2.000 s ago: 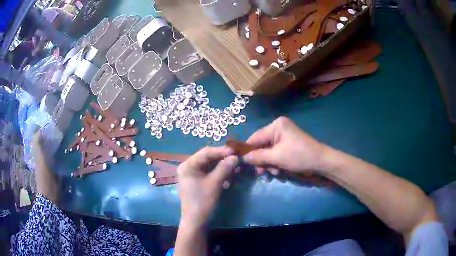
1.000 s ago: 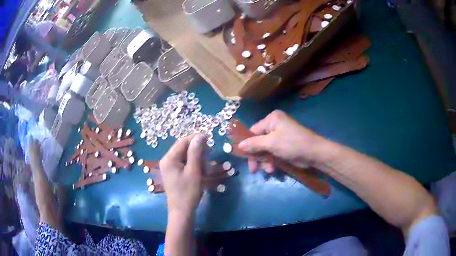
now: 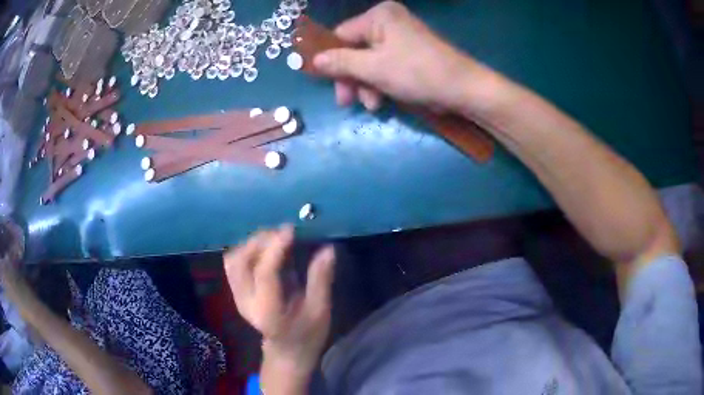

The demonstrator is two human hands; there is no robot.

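Note:
My right hand holds several reddish-brown straps; their ends stick out on both sides of the hand. A white button fastener shows at the upper strap end. My left hand is over the table's front edge, fingers apart, with nothing seen in it. One loose fastener is on the green table just beyond its fingertips. Several straps with white discs at their ends lie crossed in the middle.
A pile of fasteners lies at the top left. A heap of finished straps lies at the left, with grey plastic boxes beyond. A neighbour's arm and patterned clothing show at lower left.
The view has tilted down, and the carton is out of it. My left hand has moved from the fastener pile to the front edge. A loose fastener now shows near it.

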